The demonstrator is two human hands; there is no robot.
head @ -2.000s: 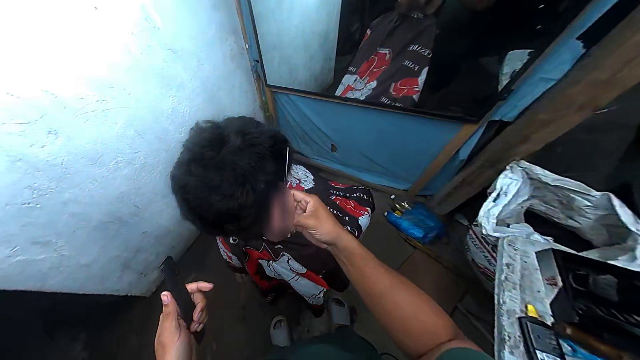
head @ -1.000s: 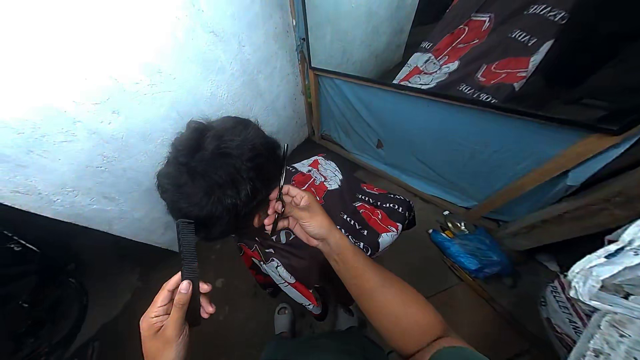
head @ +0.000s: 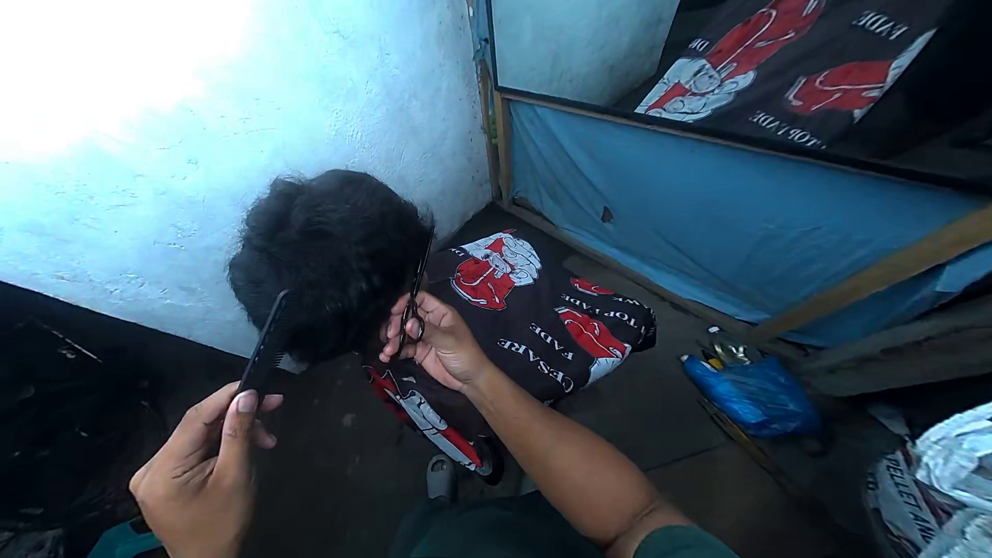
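A seated person's head with dark hair (head: 333, 248) is below me, and a black barber cape (head: 535, 333) with red and white prints covers their body. My left hand (head: 213, 465) grips a black comb (head: 266, 341), held upright with its tip over the near left side of the hair. Fingers of my right hand (head: 434, 337) are in the handles of a pair of hair scissors (head: 418, 291). The blades point up along the right side of the head. Whether the blades are apart I cannot tell.
A pale blue wall (head: 155, 194) stands close behind the head. At the right are a framed mirror (head: 589, 46) above blue sheeting (head: 682, 217), a blue plastic bag (head: 752, 395) on the floor and a printed sack (head: 899, 496). Dark items lie at the left.
The comb in my left hand has turned and moved up to the hair. Two seconds ago my right hand was at the side of the person's face. The view has shifted.
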